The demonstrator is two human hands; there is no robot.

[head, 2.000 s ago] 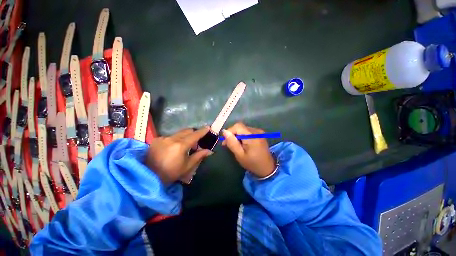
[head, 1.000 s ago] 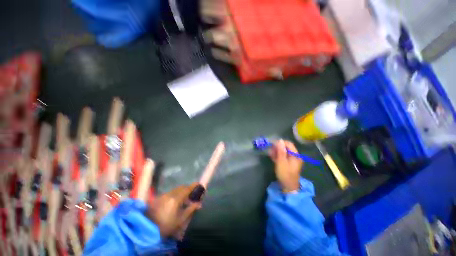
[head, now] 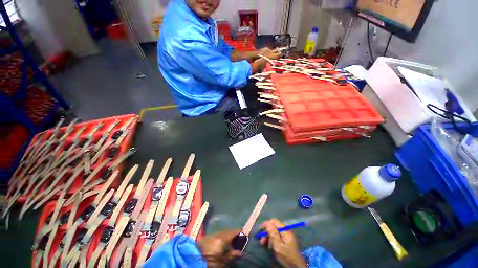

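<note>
A smartwatch (head: 240, 241) with a dark face is in my left hand (head: 217, 247), near the bottom of the view. Its pale pink strap (head: 255, 213) points up and away from me. My right hand (head: 280, 243) holds a slim blue stick tool (head: 293, 226) just right of the watch. The tool's left end is near the watch; I cannot tell if it touches. A small blue cap (head: 305, 201) stands on the dark green mat beyond my right hand.
Red trays of watches (head: 199, 187) lie at left. Stacked red trays (head: 327, 104) stand ahead, beside a seated person in blue (head: 202, 57). A paper sheet (head: 251, 151) lies mid-bench. A white bottle (head: 368, 186), a yellowish brush (head: 389, 235), a black fixture (head: 427, 221) and a blue bin (head: 440, 162) are at right.
The view has tilted up, showing the person and monitor. My right hand went to the blue cap with the tool and is now back beside the watch. My left hand keeps the watch.
</note>
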